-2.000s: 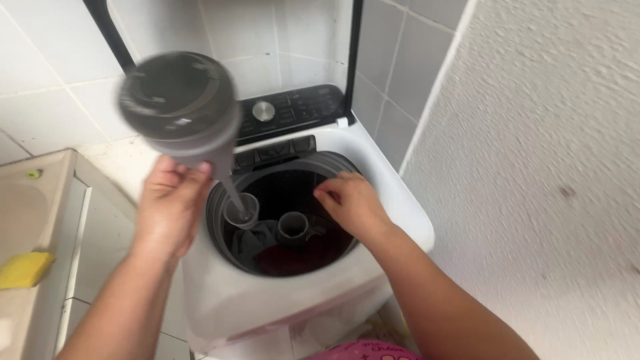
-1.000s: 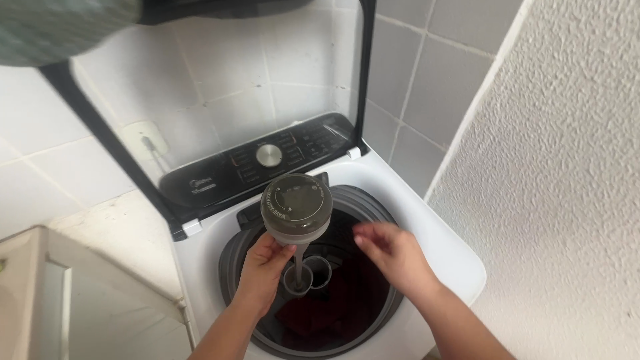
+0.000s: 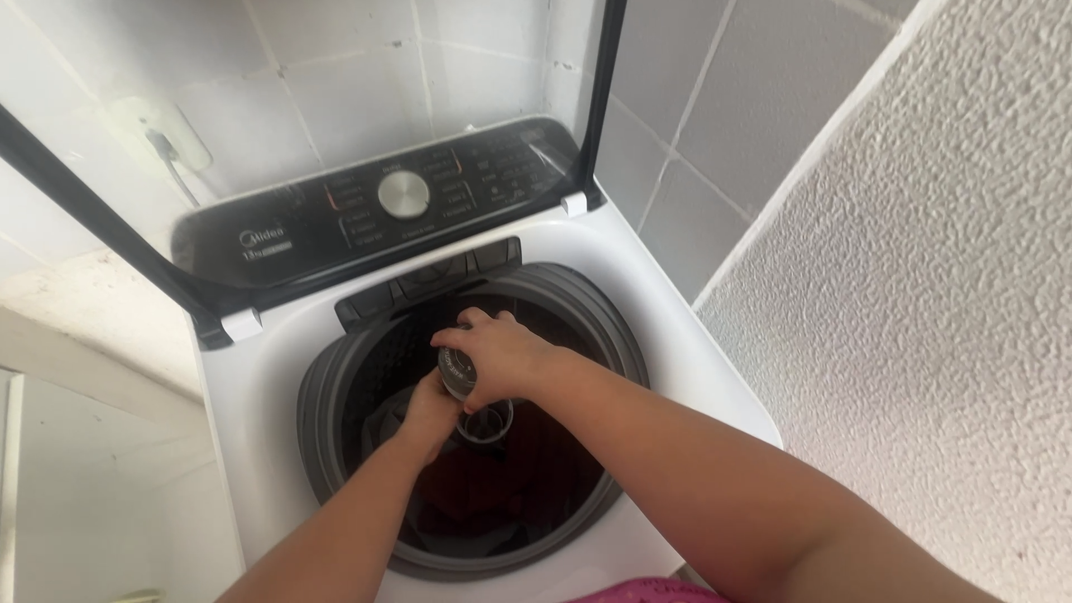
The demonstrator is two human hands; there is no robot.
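Note:
Inside the open drum of a white top-loading Midea washing machine (image 3: 712, 360), my right hand (image 3: 498, 356) grips the grey round cap (image 3: 456, 373) of a dispenser-like part from above. My left hand (image 3: 429, 414) holds the same part from the left, just below the cap; its lower portion is mostly hidden by my hands. Right below them a clear round cup or tube (image 3: 486, 421) stands at the drum's middle. Dark red and grey clothes (image 3: 494, 486) lie in the drum around it.
The raised lid's black frame (image 3: 605, 92) rises behind the control panel (image 3: 310, 222) with its silver knob (image 3: 404, 195). A textured wall (image 3: 938, 318) stands close on the right. A power plug (image 3: 159, 142) sits in the tiled wall. A pale cabinet (image 3: 109, 486) is at left.
The capped part has moved down into the drum, in my left hand. My right hand, earlier apart from it, has taken hold of its cap. The view has moved closer to the machine.

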